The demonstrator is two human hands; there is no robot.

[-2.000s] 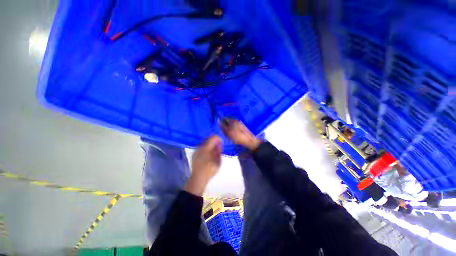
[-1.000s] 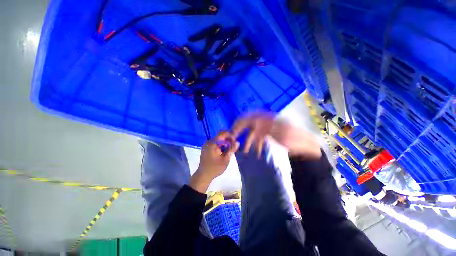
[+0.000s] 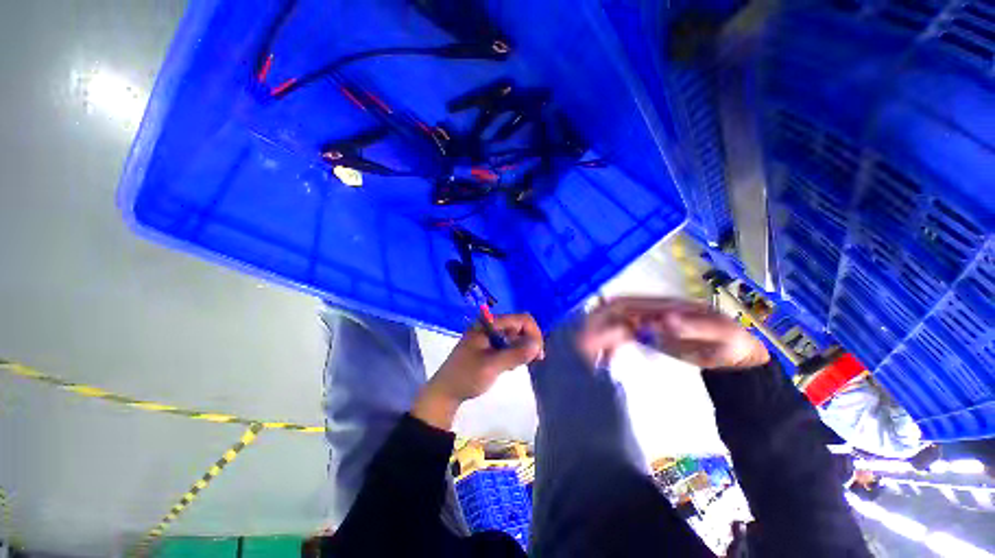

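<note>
A small blue crate (image 3: 235, 242) with solid sides lies in front of me. Several black cable assemblies (image 3: 480, 169) with red tips lie loosely tangled on its bottom, beside a small pale piece (image 3: 348, 176). My left hand (image 3: 488, 358) is closed on a small bunch of cables at the crate's near rim. Red and blue ends show at the fist, and black ends (image 3: 471, 262) stick out over the crate wall. My right hand (image 3: 671, 330) is to the right of it, beyond the rim, blurred, with fingers extended. A small blue spot shows at its fingers; I cannot tell what it is.
Large blue mesh crates (image 3: 884, 218) rise close on my right. My legs (image 3: 376, 398) are below the small crate. A stacked blue crate (image 3: 493, 504) and green crates (image 3: 202, 547) stand at the bottom. Yellow-black tape (image 3: 164, 410) marks the floor. A red tray (image 3: 835, 376) shows at right.
The left fist now holds cables with red and blue ends at the near rim. The right hand has moved right, away from the left. The crate's place in view has shifted slightly.
</note>
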